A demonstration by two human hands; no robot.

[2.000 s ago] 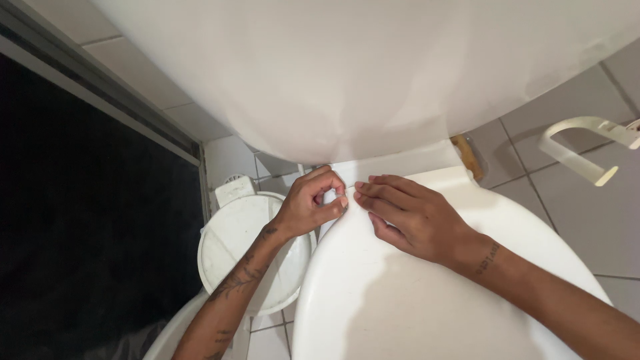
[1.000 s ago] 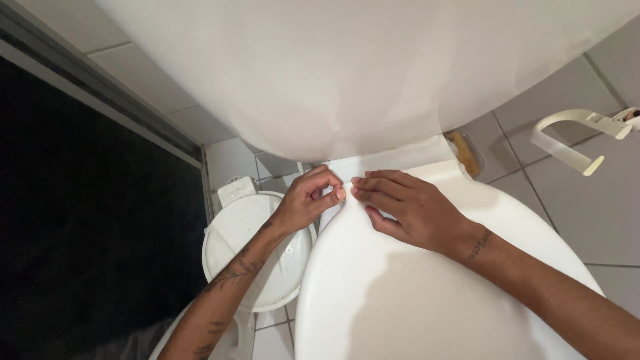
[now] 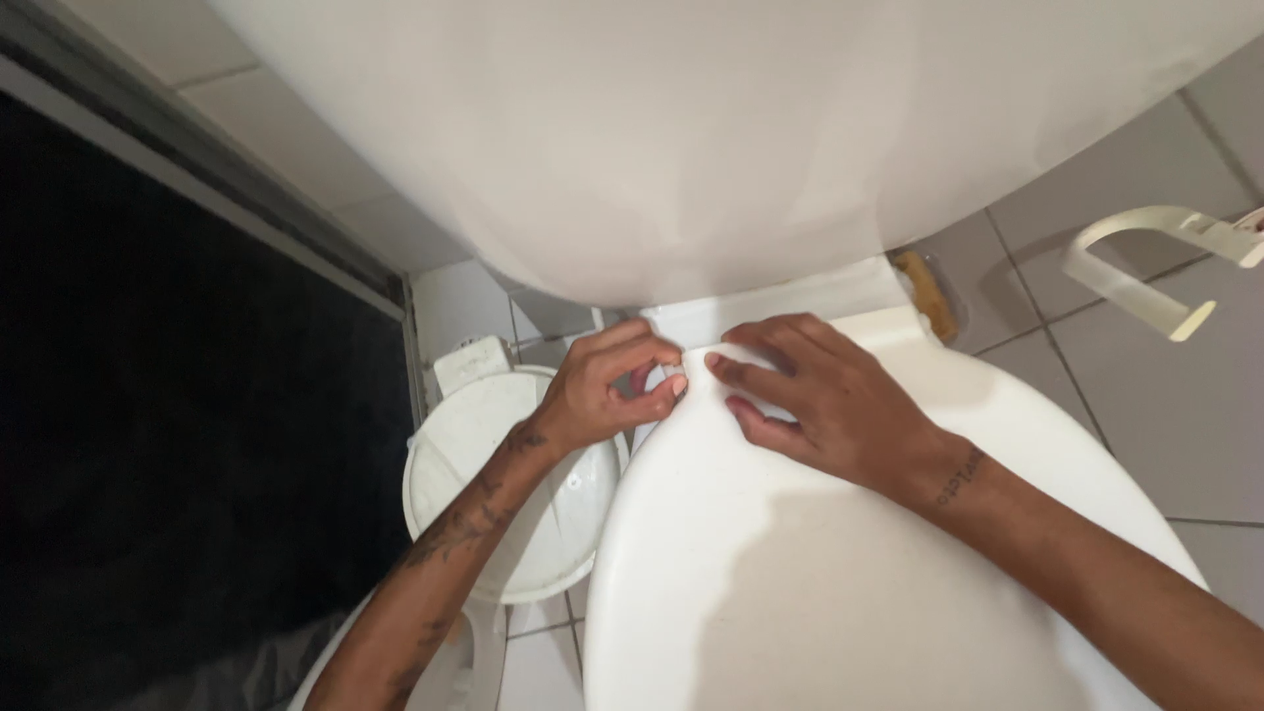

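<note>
A closed white toilet lid fills the lower middle, below the white ceramic tank. At the lid's rear left corner, my left hand pinches a small pale piece between thumb and index finger; what it is, and whether it belongs to the hinge, I cannot tell. My right hand rests its fingertips on the lid just right of that corner, fingers apart and bent, with nothing seen in its grasp. The lid's underside and most of the hinge area are hidden.
A round white lidded bin stands left of the toilet, beneath my left forearm. A dark panel with a metal frame borders the left. On the right, a cream curved holder juts out over grey tiles. A yellowish object lies behind the seat.
My right hand's fingers have shifted slightly and spread a little at the lid's corner. My left hand stays pinched at the same corner.
</note>
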